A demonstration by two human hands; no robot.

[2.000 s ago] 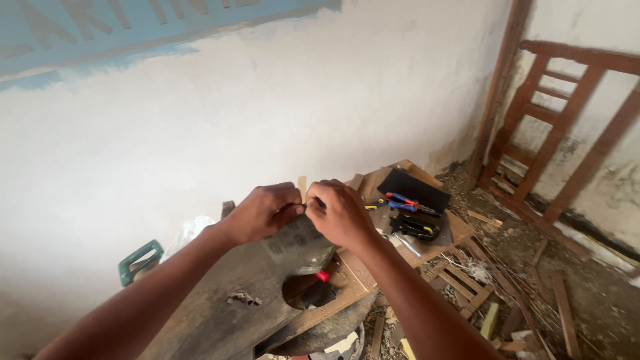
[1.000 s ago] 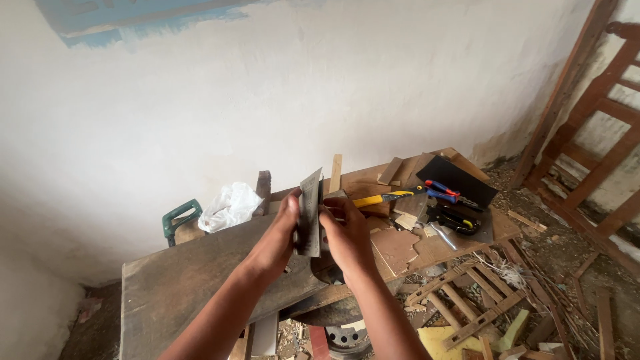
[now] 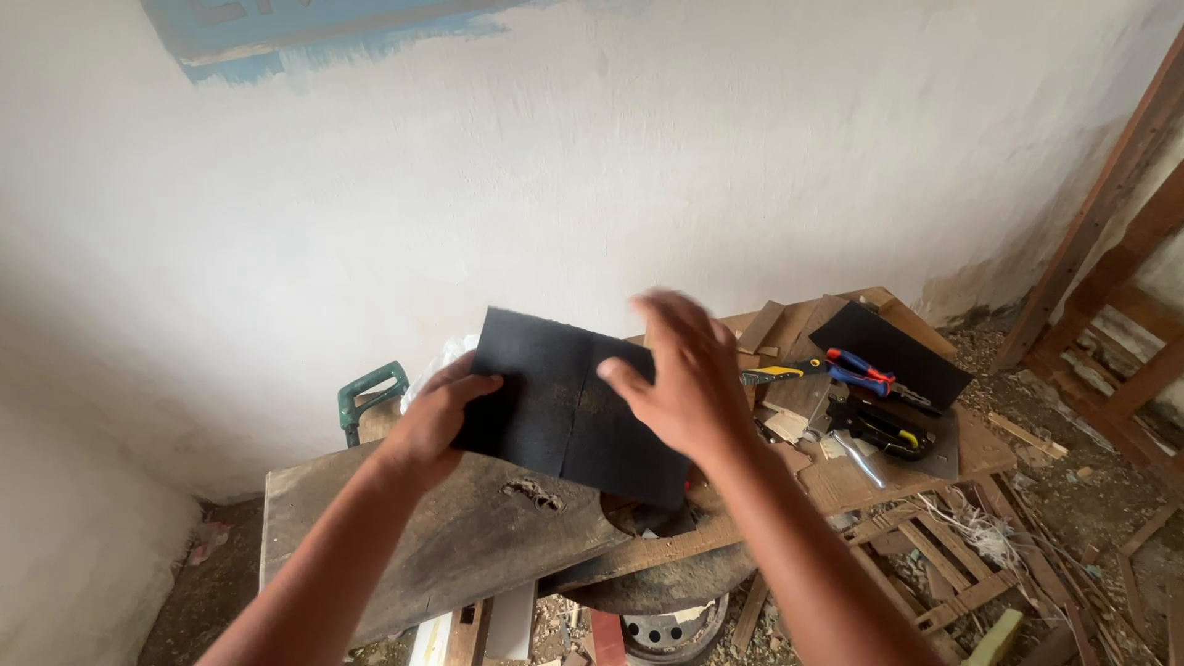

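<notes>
A black sheet of sandpaper (image 3: 564, 407) with a crease down its middle is held up over the wooden board (image 3: 416, 536). My left hand (image 3: 439, 416) grips its left edge, thumb on the dark face. My right hand (image 3: 689, 379), slightly blurred, is raised by the sheet's right part with thumb and fingers apart; whether it touches the sheet is unclear. To the right lie red-and-blue pliers (image 3: 860, 372), a yellow-and-black utility knife (image 3: 784, 372), a black staple gun (image 3: 874, 425) and another black sheet (image 3: 893, 356).
A green-handled tool (image 3: 370, 393) and a white plastic bag (image 3: 439, 365) stand behind the board. Wood scraps (image 3: 763, 326) lie on the bench. Below are a metal wheel rim (image 3: 675, 634) and a small slatted wooden frame (image 3: 943, 555). Brown wooden framework (image 3: 1110, 342) leans at the right wall.
The sheet, folded between both hands a second ago, is opened out. My right hand has come off the fold and is raised with its fingers spread.
</notes>
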